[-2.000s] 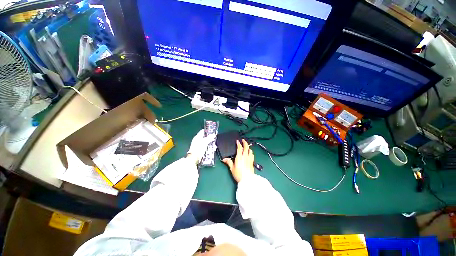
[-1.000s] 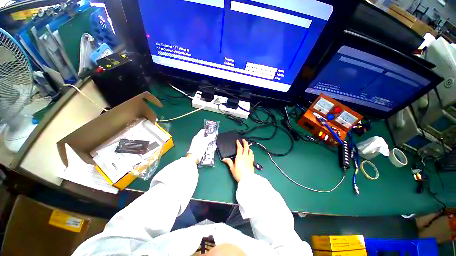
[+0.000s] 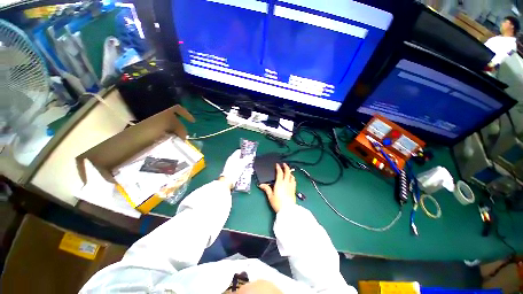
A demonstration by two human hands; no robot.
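My left hand, in a white glove, holds a remote control in a clear bag on the green bench. My right hand, bare, rests with spread fingers on the right part of a flat black set-top box. Dark leads and a pale cable run from the box's right and far side. The fingers hide part of the box. A small black plug lies right of my right hand.
An open yellow retail box with papers and bags stands left. Behind are a large monitor, a smaller one and a white power strip. An orange-red box and tape rolls are right. A person is far right.
The view has shifted, so the bench things sit slightly further right. A person has come into view at the top right. Both hands keep their places on the remote and the box.
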